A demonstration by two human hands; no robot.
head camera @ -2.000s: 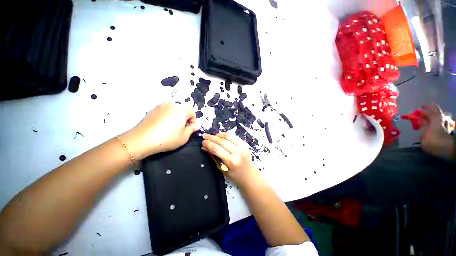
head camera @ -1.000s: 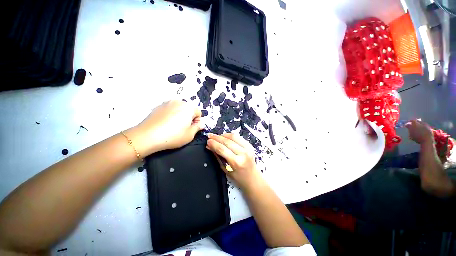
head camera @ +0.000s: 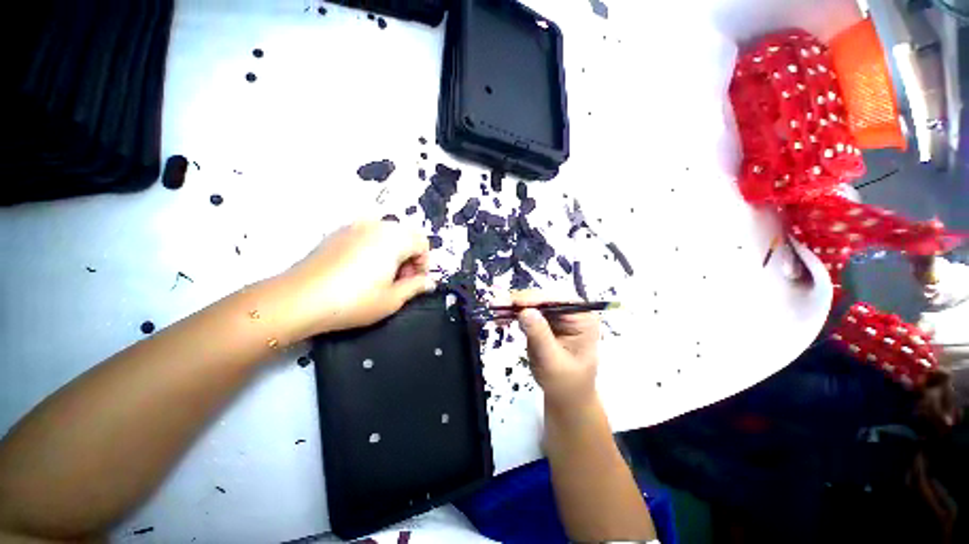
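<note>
A black tablet case (head camera: 406, 398) lies in front of me, longer side towards me, with several small holes and a light oval camera opening (head camera: 451, 303) in its far right corner. My left hand (head camera: 361, 274) is at the case's far edge, fingers curled and thumb by the corner, holding it. My right hand (head camera: 564, 342) holds a slim dark trimming knife (head camera: 553, 307) with a yellowish end. The knife lies almost level and its tip points left at the case's right edge, close to the opening. The left fingertips are partly hidden.
Black trimming scrap (head camera: 491, 239) is heaped beyond the case, with nippers (head camera: 579, 221) at its right. A small pile of cases (head camera: 508, 90) stands farther off, and case stacks (head camera: 80, 101) far left. Red dotted cloth (head camera: 795, 112), an orange basket (head camera: 866, 90) and another person's hand (head camera: 935, 278) are right.
My right hand has left the far edge of the case and moved right, the knife now level in its fingers. My left hand stays. At the right, the red cloth has shifted.
</note>
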